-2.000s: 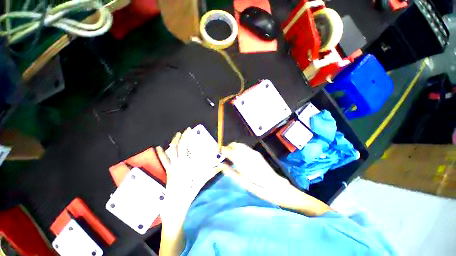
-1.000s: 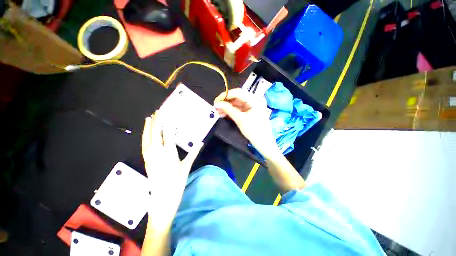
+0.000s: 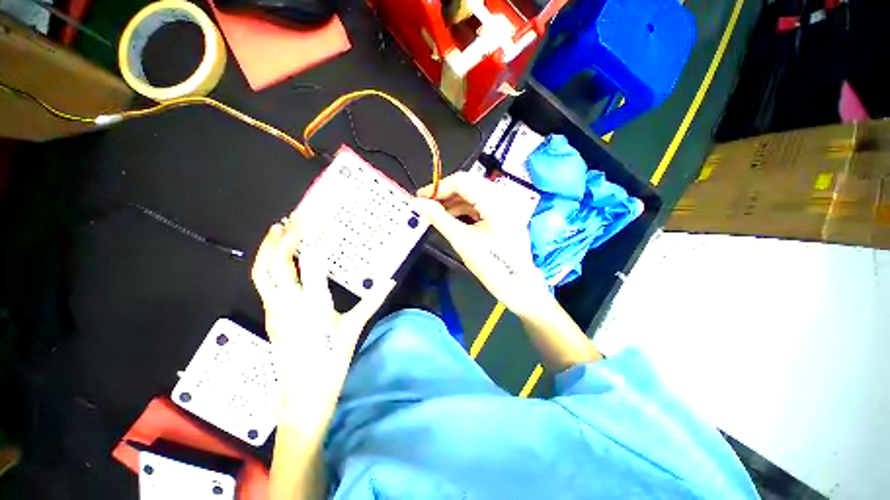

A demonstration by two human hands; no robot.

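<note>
A white square device [image 3: 359, 223] with dark corner feet and a vented face is in front of me, tilted. My left hand [image 3: 298, 283] grips it by its left and lower edges. My right hand [image 3: 464, 210] is at its upper right edge, fingertips pinching the end of a thin yellow-orange cable [image 3: 376, 95]. Whether the plug sits in the device is hidden by the fingers. The cable loops up and runs to the left. A second white device [image 3: 232, 379] lies by my left wrist, and a third [image 3: 183, 479] is at the bottom edge.
A cream tape roll [image 3: 172, 51], black mouse [image 3: 283, 8] on a red pad [image 3: 283, 51] and red tape dispenser [image 3: 468, 59] are at the top. A blue bin [image 3: 625, 59] stands beyond a black crate [image 3: 639, 210] holding a crumpled blue bag [image 3: 576, 210]. A thin black lead lies left.
The view shifted right, then settled. Both hands and the held device moved clear of the red pad, toward the crate. In the last second, the hands have barely moved.
</note>
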